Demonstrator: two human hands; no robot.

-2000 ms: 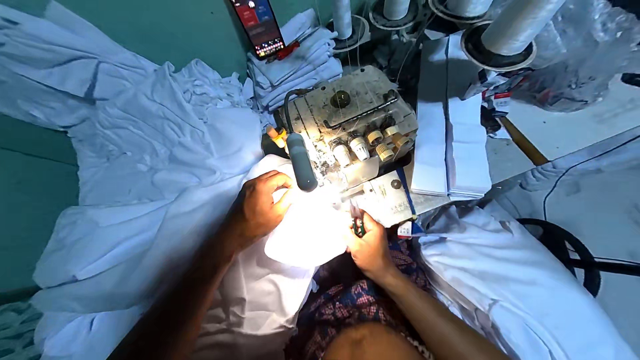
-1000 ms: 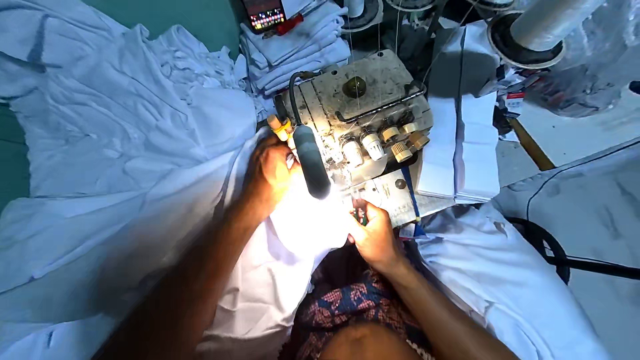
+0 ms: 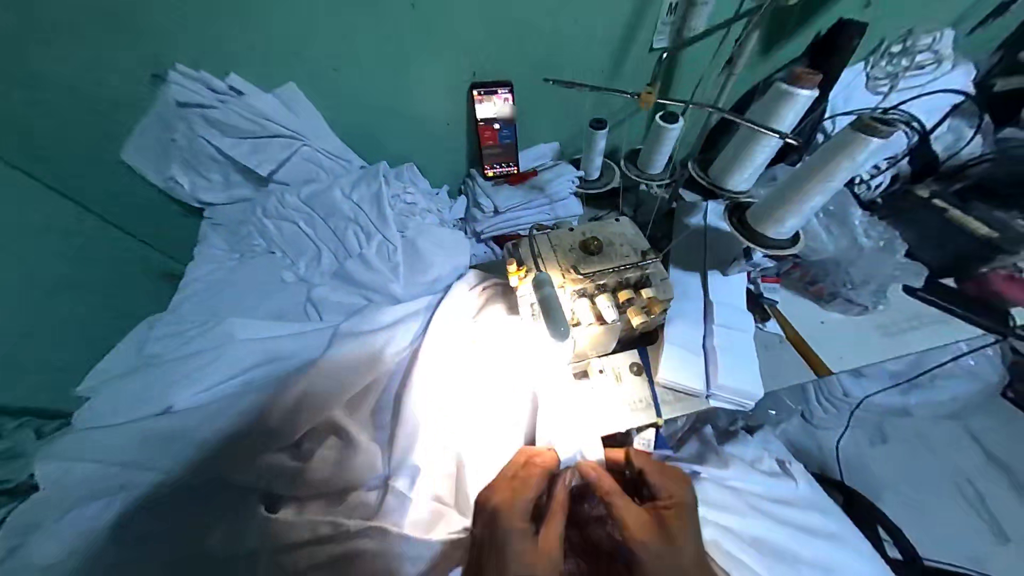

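Observation:
My left hand and my right hand are side by side at the lower middle, below the overlock sewing machine. Fingers of both pinch the edge of a white fabric piece, which runs up toward the machine's needle area. The machine's lamp lights that cloth so strongly that its details wash out. A large heap of white fabric spreads to the left of the machine. Whether my right hand also holds a small tool is not visible.
Folded white cloth lies behind the machine, beneath a phone leaning on the wall. Thread cones stand behind right. Stacked white strips lie right of the machine, beside a yellow-handled tool. More white fabric hangs at lower right.
My left hand has left its place beside the lamp and come down next to my right hand. Both now meet at the cloth edge. The view has shifted to show more wall.

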